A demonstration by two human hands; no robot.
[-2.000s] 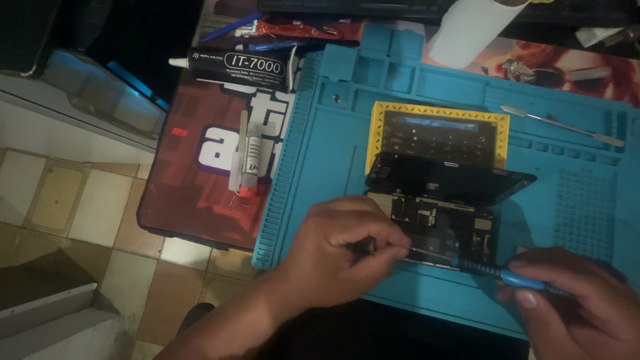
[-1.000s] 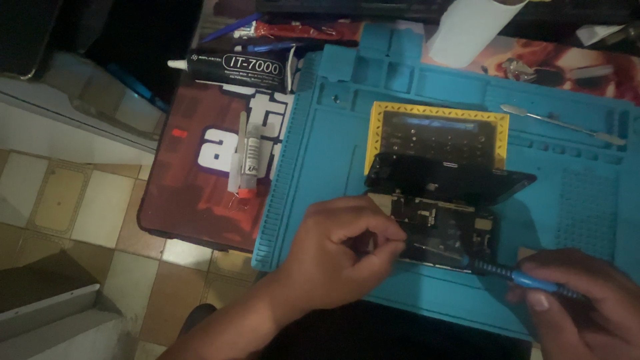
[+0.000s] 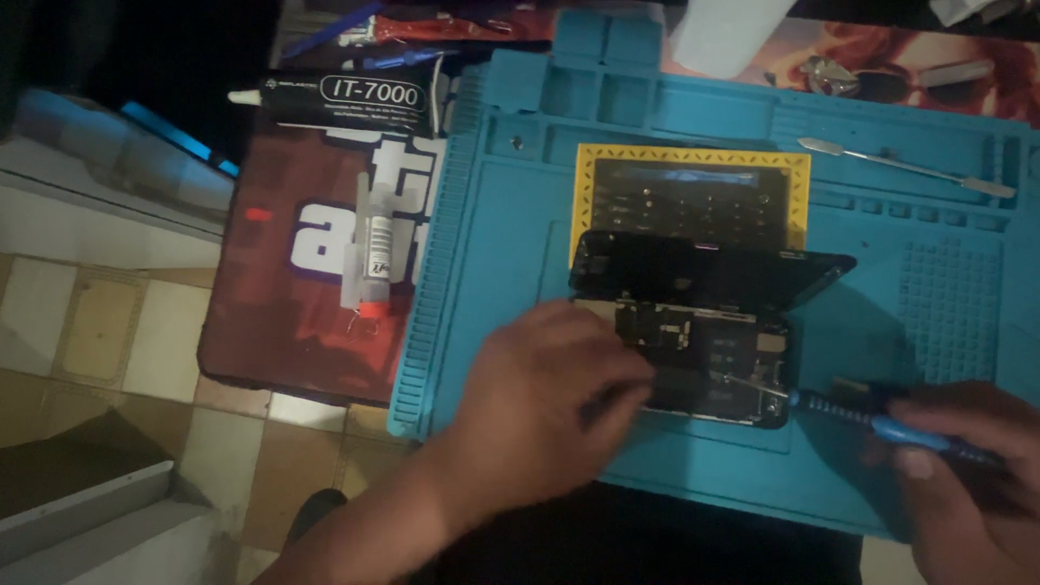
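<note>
An opened smartphone [image 3: 699, 366] lies on a blue silicone repair mat [image 3: 504, 236], its inner parts showing. Its screen assembly [image 3: 699, 268] is tilted up along the far edge, in front of a yellow-framed tray [image 3: 585, 187] with small screws. My left hand [image 3: 561, 390] is at the phone's left end, thumb and fingertips drawn together; whether something small is between them cannot be told. In my right hand [image 3: 959, 455] is a precision screwdriver [image 3: 845, 410] with a blue and black handle, its thin shaft reaching over the phone's battery area.
A metal spudger [image 3: 902, 166] lies at the mat's back right. Left of the mat, on a printed red pad, are a black glue tube [image 3: 349, 101] and a red-tipped syringe [image 3: 378, 244]. A white roll-like object [image 3: 727, 32] stands behind the mat. Tiled floor shows at left.
The screwdriver's tip has moved from near the phone's front edge to over its inside. My left hand has shifted slightly, its fingers remaining drawn together.
</note>
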